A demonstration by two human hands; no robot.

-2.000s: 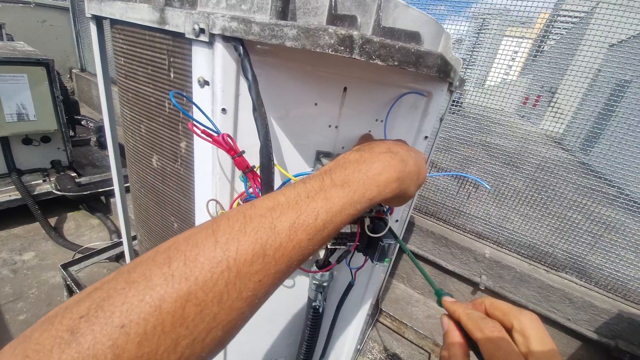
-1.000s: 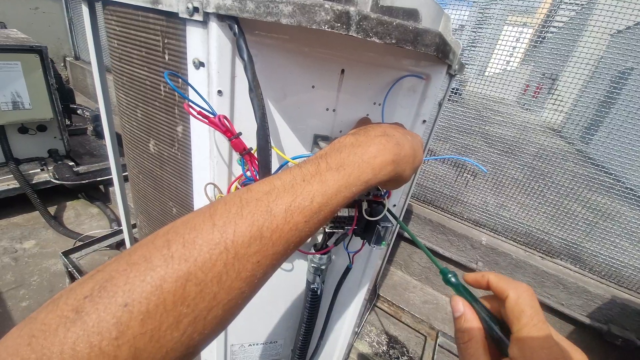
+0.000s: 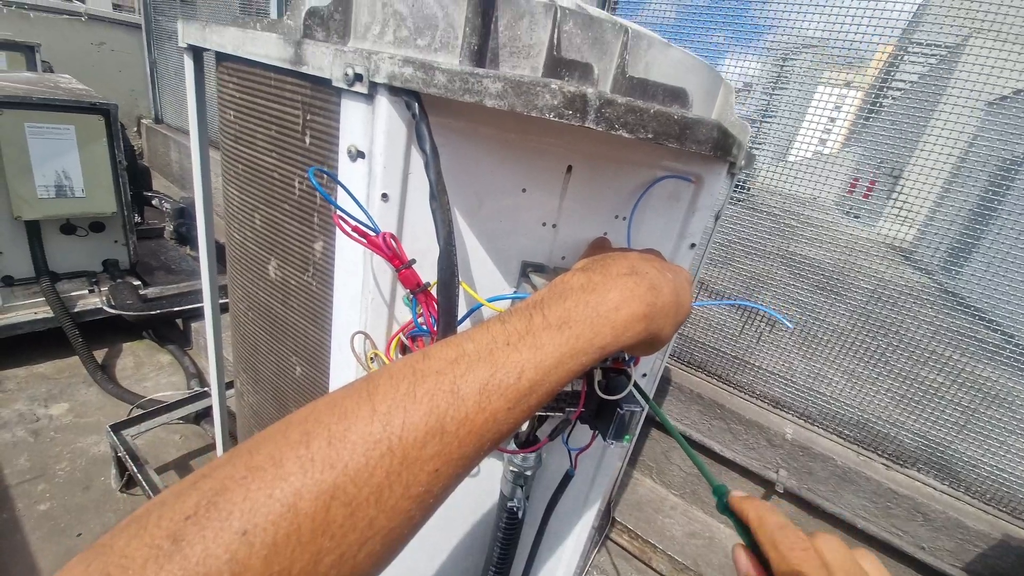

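Observation:
My left hand [image 3: 632, 296] is at the electrical parts on the white panel [image 3: 496, 160] of an outdoor condenser unit; its fingers are mostly hidden behind the wrist, and what they touch cannot be seen. Blue wires [image 3: 740, 304] stick out beside and above it. My right hand [image 3: 800, 544], at the lower right, grips a green screwdriver [image 3: 680, 440], whose shaft runs up to the black components [image 3: 604, 412] below my left hand. The tip is hidden among wires. Left of my forearm hangs a red wire bundle [image 3: 408, 276], tied, with blue and yellow wires around it.
A black cable [image 3: 440, 216] hangs down the panel. Flexible conduit [image 3: 508, 512] runs below the components. The finned coil [image 3: 276, 240] is at the left, with another equipment box [image 3: 56, 160] farther off. Wire mesh [image 3: 864, 240] above a concrete ledge [image 3: 800, 448] borders the right side.
My right hand has shifted a little, still holding the screwdriver, and its fingers are now closer around the handle than one second ago. My left hand stays at the components.

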